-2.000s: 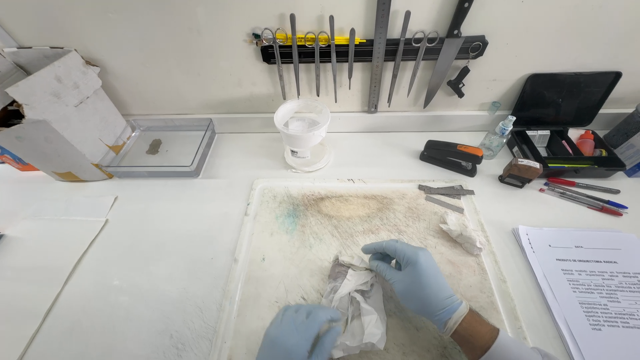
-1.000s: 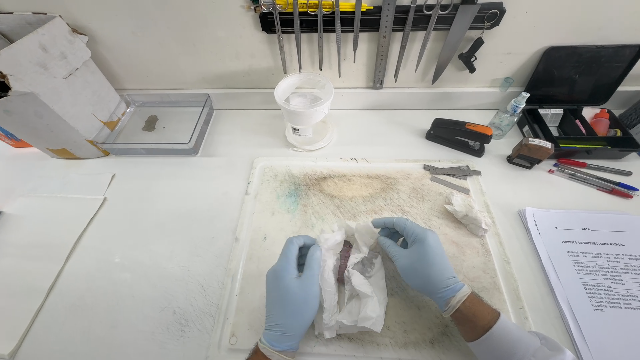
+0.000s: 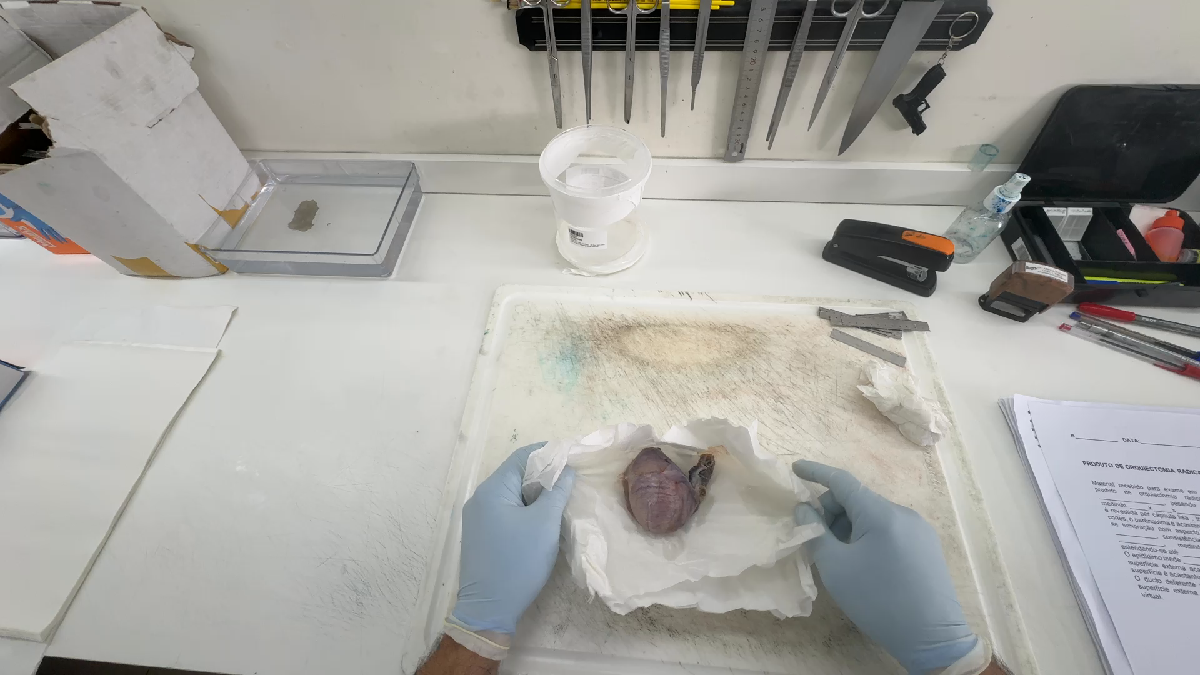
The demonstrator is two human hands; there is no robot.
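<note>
A purplish-brown oval tissue specimen (image 3: pixel 659 492) with a darker strand along its right side lies on an opened, crumpled white paper towel (image 3: pixel 703 567). My left hand (image 3: pixel 514 539), in a light blue glove, pinches the towel's left edge between thumb and fingers. On the other side my right hand (image 3: pixel 877 562), gloved alike, holds the towel's right edge with the thumb, its index finger extended above. Under the towel is a stained, scratched white cutting board (image 3: pixel 694 394). Neither hand touches the specimen.
Metal blades (image 3: pixel 867 347) and a crumpled paper wad (image 3: pixel 902 403) lie on the board's right. Behind it stand a white plastic tub (image 3: pixel 595 169) and a black stapler (image 3: pixel 886 253). Printed sheets (image 3: pixel 1116 525) lie right; a clear tray (image 3: pixel 314 220) stands back left. A magnetic rack (image 3: pixel 722 28) holds tools.
The paper towel, bunched up two seconds ago, is now spread open and the specimen shows fully. My left hand has come to the towel's left edge.
</note>
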